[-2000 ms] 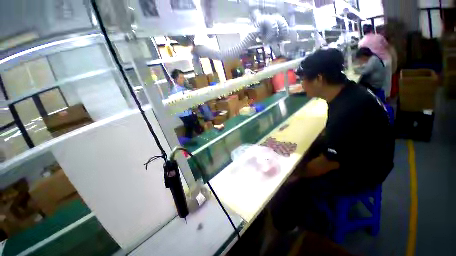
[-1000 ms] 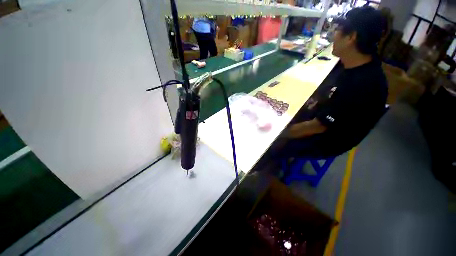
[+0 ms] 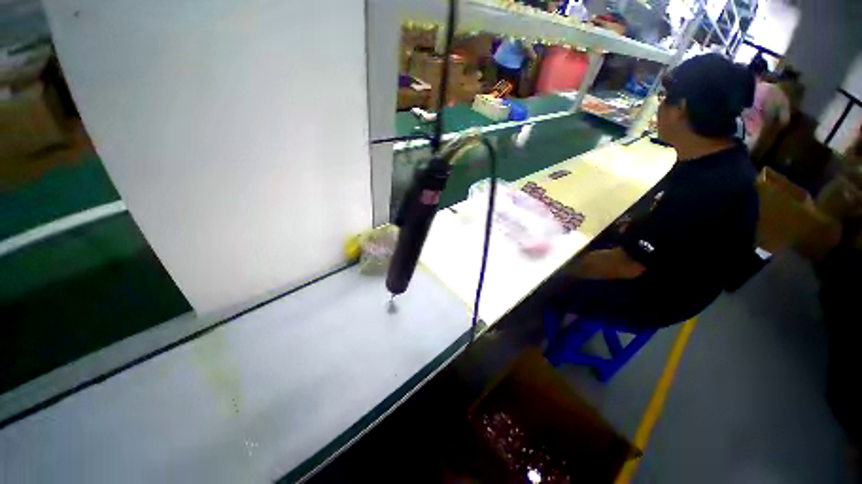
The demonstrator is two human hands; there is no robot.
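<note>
Neither of my hands is in the picture. A black electric screwdriver (image 3: 414, 227) hangs nose-down over the white workbench top (image 3: 312, 350), slightly tilted, its thin bit near a tiny dark cluster (image 3: 393, 307) on the sheet. A dark cord loops from its top down to the bench edge. A small clear bag with a yellow item (image 3: 376, 250) lies at the foot of the white divider panel (image 3: 236, 142). An open brown carton (image 3: 567, 406) at the lower right holds shiny reddish-brown parts (image 3: 515, 444).
A person in black (image 3: 704, 217) sits on a blue stool (image 3: 597, 345) at the neighbouring bench. A clear bag with pinkish contents (image 3: 520, 222) and rows of small reddish-brown parts (image 3: 553, 206) lie there. A green conveyor (image 3: 529, 151) runs behind, with a pale tray (image 3: 491, 106) on it.
The camera view has shifted, so the bench, neighbour and screwdriver appear further right. The screwdriver now hangs more tilted than before. More of the white bench top shows.
</note>
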